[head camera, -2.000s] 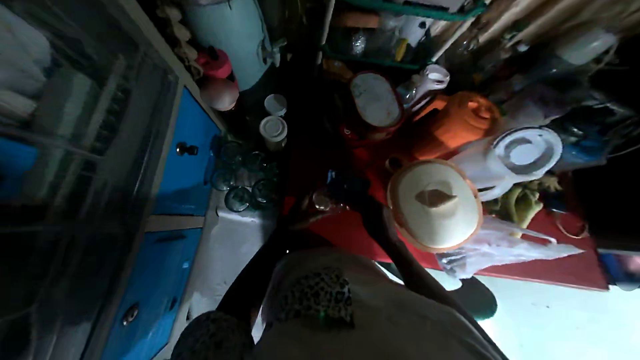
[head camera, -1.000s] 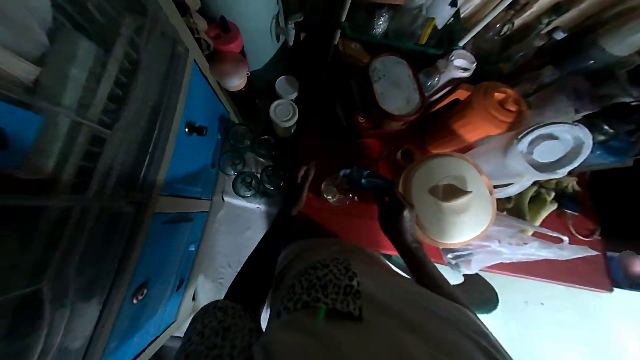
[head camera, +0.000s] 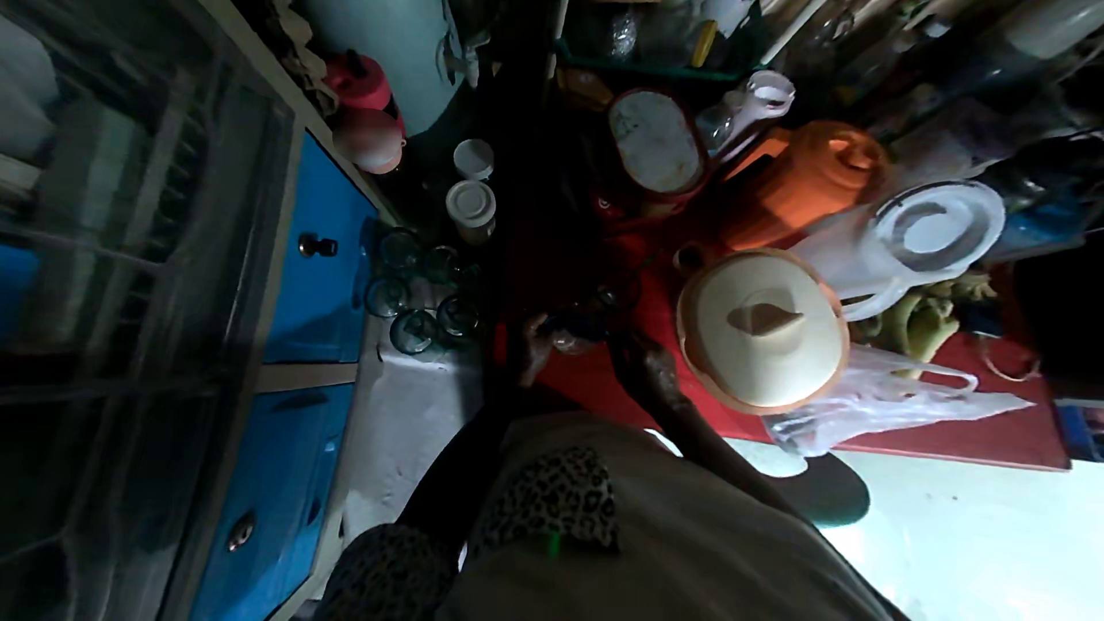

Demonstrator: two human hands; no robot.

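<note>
My left hand (head camera: pixel 532 349) is over the red tabletop (head camera: pixel 586 375), its fingers at the left side of a small clear glass item (head camera: pixel 571 342). From the right, my right hand (head camera: pixel 640 366) reaches a dark cloth-like thing (head camera: pixel 580 324) that lies against this glass item. Deep shadow hides most of the fingers, so how firmly either hand grips cannot be told. Close to my right hand stands a cream lidded container (head camera: pixel 763 332) with an orange rim. Several drinking glasses (head camera: pixel 414 331) stand to the left of my left hand.
Two white-lidded jars (head camera: pixel 471 203) stand beyond the glasses. An orange jug (head camera: pixel 802 185), a white lidded pitcher (head camera: pixel 936 231) and a red-rimmed container (head camera: pixel 657 142) stand on the table's far side. A plastic bag (head camera: pixel 871 401) lies at the right. A cabinet with blue drawers (head camera: pixel 319 259) borders the left.
One second ago my left hand was apart from the glass item; now its fingers are at it. The glass item and dark thing sit closer to my left hand.
</note>
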